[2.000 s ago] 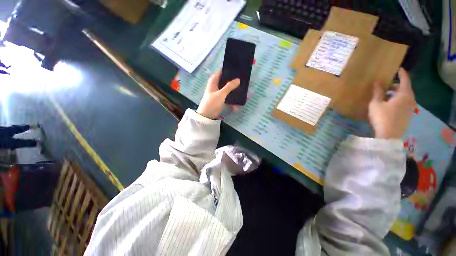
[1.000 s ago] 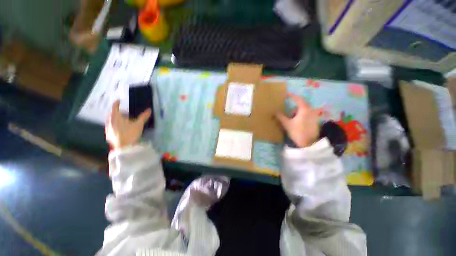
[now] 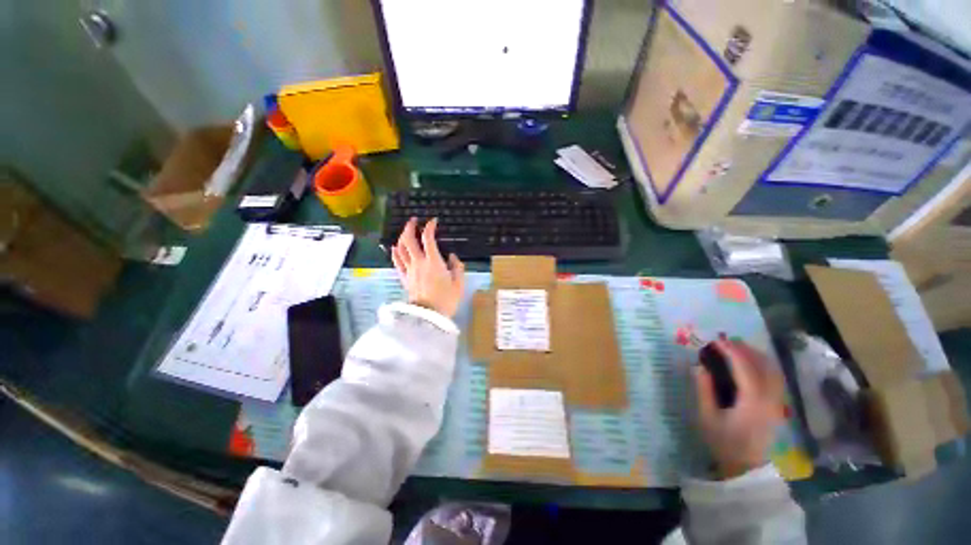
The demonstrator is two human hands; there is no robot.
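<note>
My left hand point(image 3: 428, 271) is over the left front edge of the black keyboard point(image 3: 500, 220), fingers apart, holding nothing. My right hand point(image 3: 742, 410) is on the black computer mouse point(image 3: 717, 375) at the right of the pale blue desk mat point(image 3: 671, 319); the hand is slightly blurred. A flattened brown carton point(image 3: 591, 346) lies on the mat between my hands, with a handwritten label point(image 3: 523, 319) above and a second white label point(image 3: 528, 422) on its lower flap. The smartphone point(image 3: 315, 349) lies dark, partly over the clipboard form point(image 3: 256, 303).
A lit monitor point(image 3: 484, 53) stands behind the keyboard. A yellow holder point(image 3: 341, 115) and an orange-yellow cup-like ring point(image 3: 342, 187) are at the back left. A large box point(image 3: 692, 106) stands at the right rear. A clear plastic bag point(image 3: 825, 399) and an opened brown carton point(image 3: 878, 330) lie far right.
My left hand has let go of the smartphone and moved right and up to the keyboard. My right hand has left the carton and moved onto the mouse. The view has turned and now shows the monitor.
</note>
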